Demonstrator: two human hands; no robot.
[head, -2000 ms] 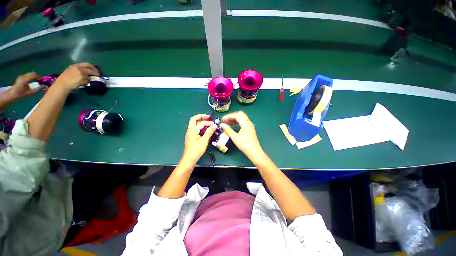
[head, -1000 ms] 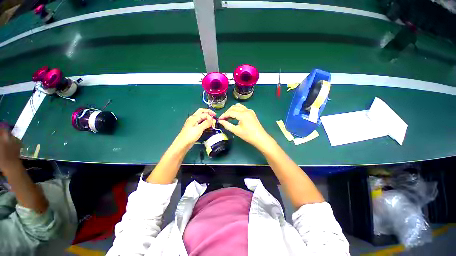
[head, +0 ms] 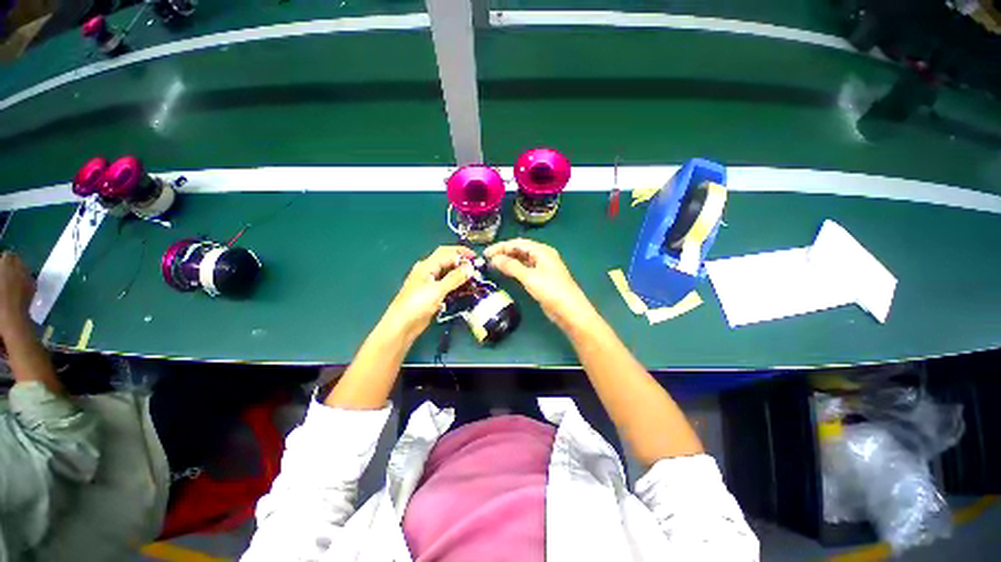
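Note:
A round unit (head: 494,316) with a black end and a pale band lies on its side on the green bench, its black end towards me and to the right. My left hand (head: 434,288) is at its far end, fingertips closed on thin wires there. My right hand (head: 535,274) is just to the right, with thumb and finger by the same wires; whether it grips one is too small to tell. The unit's far end is partly hidden by my left hand. Two units with magenta flared tops, one left (head: 476,191) and one right (head: 541,173), stand upright beyond my hands.
A blue tape dispenser (head: 677,233), a red-handled screwdriver (head: 615,202) and a folded white paper (head: 785,283) are to the right. Another unit (head: 211,267) lies at left, with more behind it. A grey post (head: 456,88) rises beyond. Another person's arm (head: 24,329) is at far left.
The neighbour's hands have left the units at left. The unit in front of me now shows its black end, turned slightly right since a second ago. My hands stay close together at the wires.

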